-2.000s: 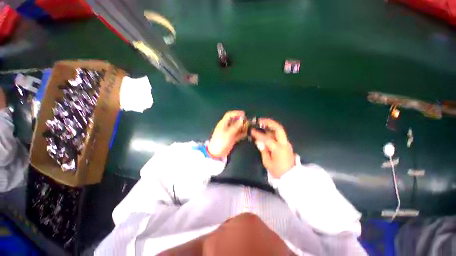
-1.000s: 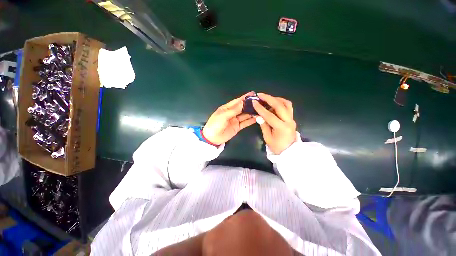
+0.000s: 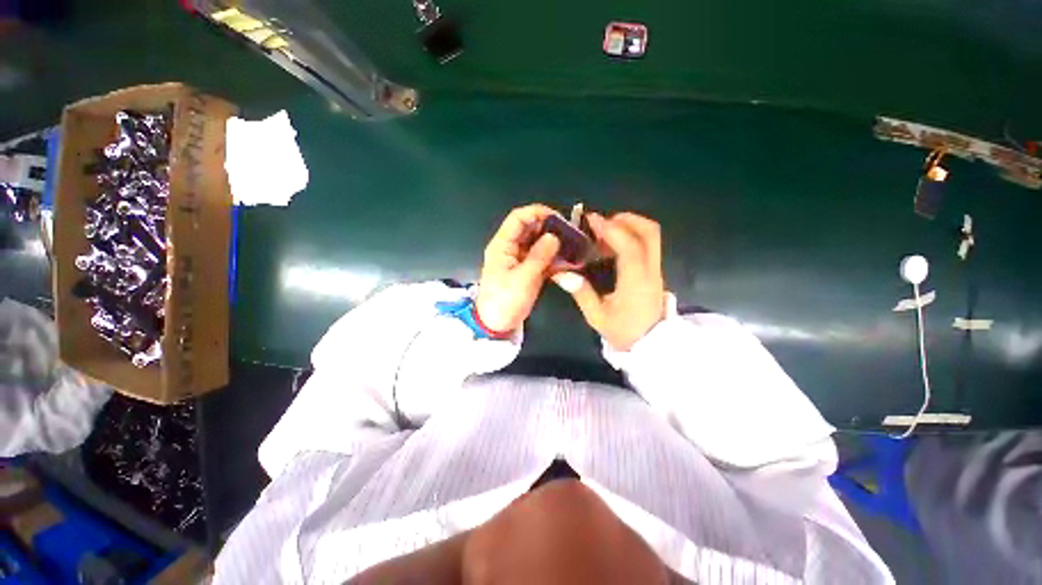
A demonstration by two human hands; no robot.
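Observation:
A dark, roughly square device unit (image 3: 569, 242) is held between both hands above the green bench, tilted. My left hand (image 3: 515, 269) grips its left side with thumb and fingers. My right hand (image 3: 625, 275) holds its right side, where a second dark part (image 3: 599, 272) shows partly behind the fingers; whether the two are joined I cannot tell. A small pale piece (image 3: 577, 215) sticks up between the hands. A white cover is on a right-hand fingertip. A blue band and a red band are round my left wrist.
An open carton of shiny housings (image 3: 199, 251) stands left, beside crumpled white paper (image 3: 266, 159). A metal post (image 3: 343, 74), a dark unit (image 3: 441, 39) and a pink-edged module (image 3: 625, 40) are beyond. A taped round-ended cable (image 3: 914, 270) lies right. Another person's sleeve (image 3: 40, 389) shows left.
The hands have turned the dark unit, and the second dark part now shows at the right fingers. Another person's sleeve has come nearer the carton. The view has shifted slightly.

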